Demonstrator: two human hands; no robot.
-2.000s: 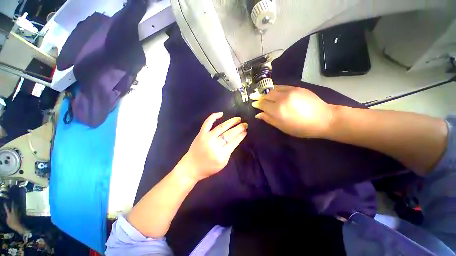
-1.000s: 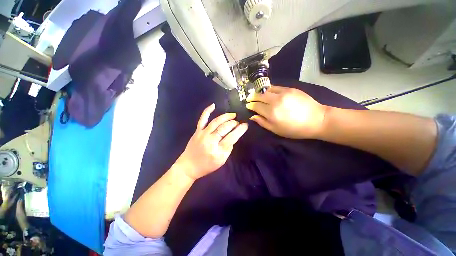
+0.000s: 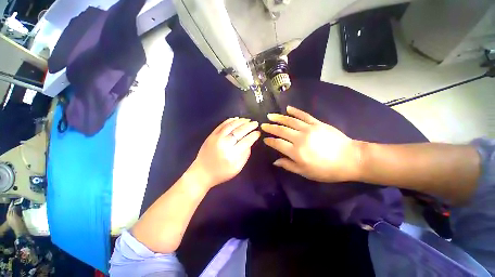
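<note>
A large dark purple-navy cloth panel (image 3: 347,108) lies spread under the needle of a white sewing machine (image 3: 320,21) and hangs towards my lap. The presser foot (image 3: 258,96) is over the cloth, just beyond my fingertips. My left hand (image 3: 228,149) lies on the cloth left of the seam line, fingers bent. My right hand (image 3: 315,143) lies flat on the cloth to the right, fingers spread. Their fingertips nearly meet below the foot. Both hands are bare and press on the cloth without gripping it. The ribbed tension dial (image 3: 281,81) shows beside the foot.
A black phone (image 3: 369,46) lies right of the needle, under the machine arm. A crumpled purple cloth piece (image 3: 100,92) lies at the upper left, over a bright blue sheet (image 3: 81,184). Another machine (image 3: 16,173) and a person's hand (image 3: 14,219) are at the far left.
My right hand has moved back from beside the foot towards me, and its fingers have spread onto the cloth. The foot and dial are now uncovered. My left hand's fingers are closer together.
</note>
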